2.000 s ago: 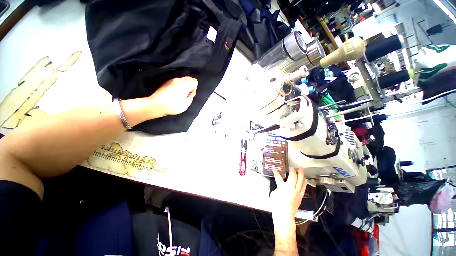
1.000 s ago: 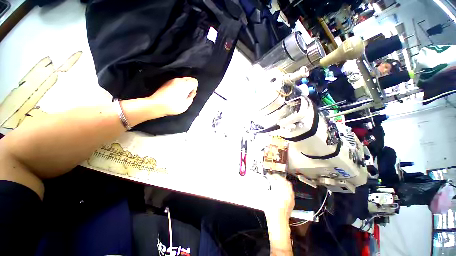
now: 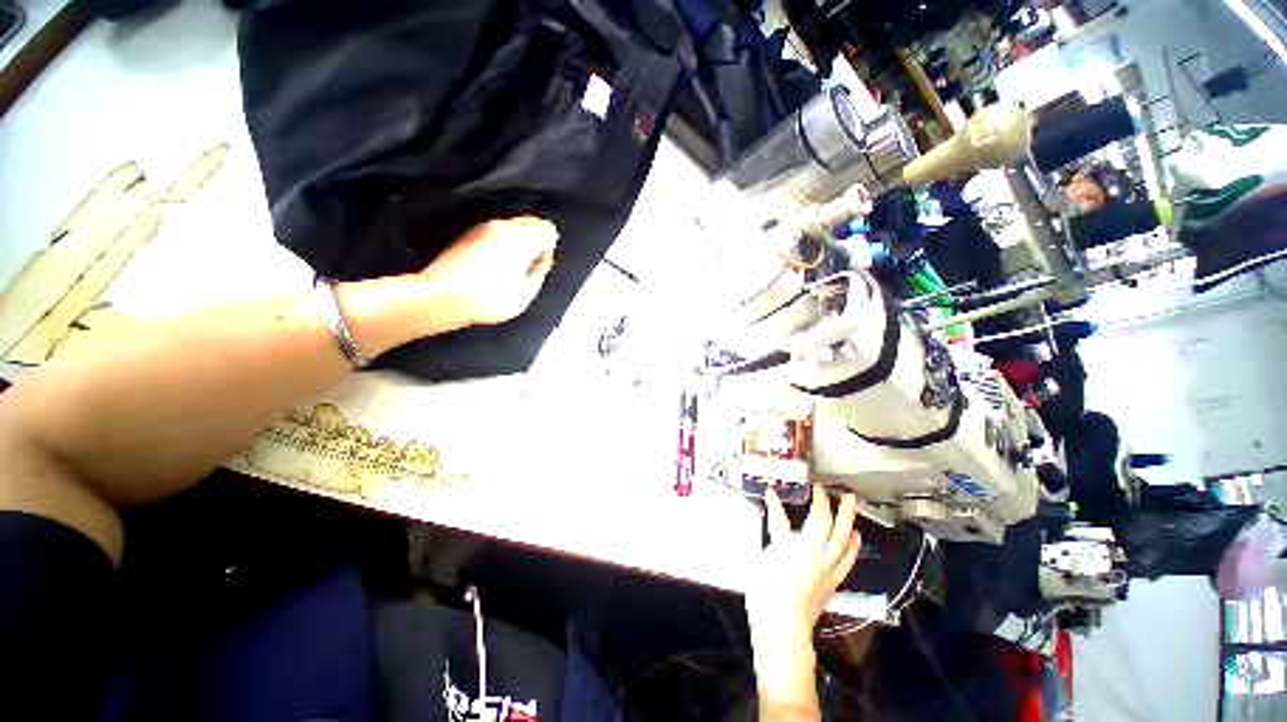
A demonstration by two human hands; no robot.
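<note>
A large black garment (image 3: 424, 127) with a small white label and a round button-like spot lies on the white table. My left hand (image 3: 494, 271) rests on its lower part with the fingers curled; whether it grips cloth cannot be told. My right hand (image 3: 805, 557) has its fingers spread at the lower edge of a small dark-edged rectangle (image 3: 776, 449) beside the sewing machine (image 3: 903, 423). The rectangle's face looks like a lit phone screen, but this is not certain. No object shows held in my right hand.
A slim red and black tool (image 3: 686, 444) lies left of the rectangle. Tan pattern-like pieces (image 3: 85, 247) lie at the left, a printed ruler-like strip (image 3: 353, 449) near the front edge. A clear cylindrical container (image 3: 812, 141) stands behind. A person's head (image 3: 1087, 191) shows at the back.
The pattern on the rectangle's face has changed from text-like lines to picture-like patches. My right hand moved down off its edge, then back up with fingers spread. My left hand stays put.
</note>
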